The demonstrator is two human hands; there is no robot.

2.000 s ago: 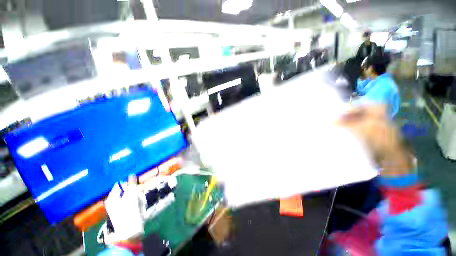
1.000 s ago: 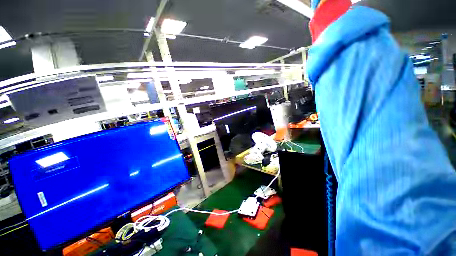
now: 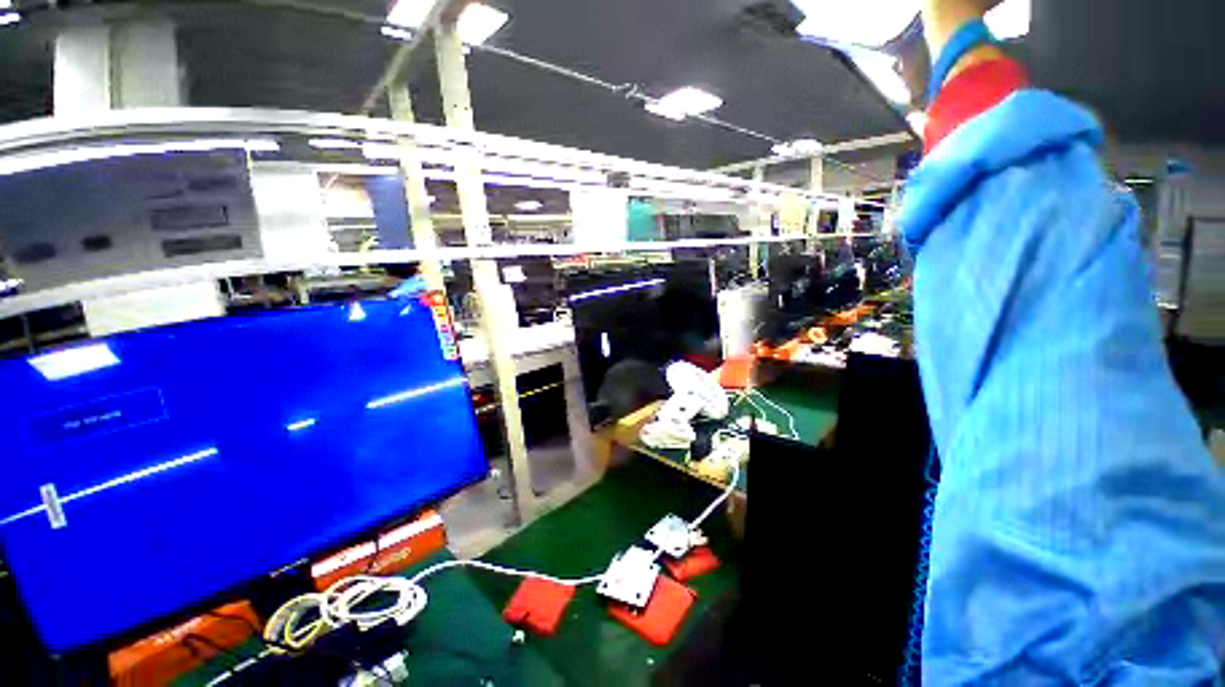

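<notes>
My right hand (image 3: 944, 30) is raised at the top right, partly cut off by the top edge. Its fingers are at a bright white sheet or board (image 3: 860, 24) with a dark lower edge, which looks gripped; glare blurs it. A blue band and red cuff circle the wrist. My left hand is out of the picture. Below, a small white unit (image 3: 629, 577) lies partly over an orange-red foam pad (image 3: 654, 612). Another white unit (image 3: 674, 536) lies just behind it by a second pad (image 3: 693, 564). A separate pad (image 3: 540, 605) lies to their left.
A blue-screened monitor (image 3: 255, 456) stands left, with orange cartons (image 3: 383, 550) beneath. A coiled white cable (image 3: 343, 607) runs right across the green table (image 3: 470, 640) to the units. Black upright panels (image 3: 820, 537) stand right of the table. Further benches with screens lie behind.
My right hand has swung from the right side up to the top edge, and the sheet no longer covers the middle. My left hand, in its white glove, has left the picture.
</notes>
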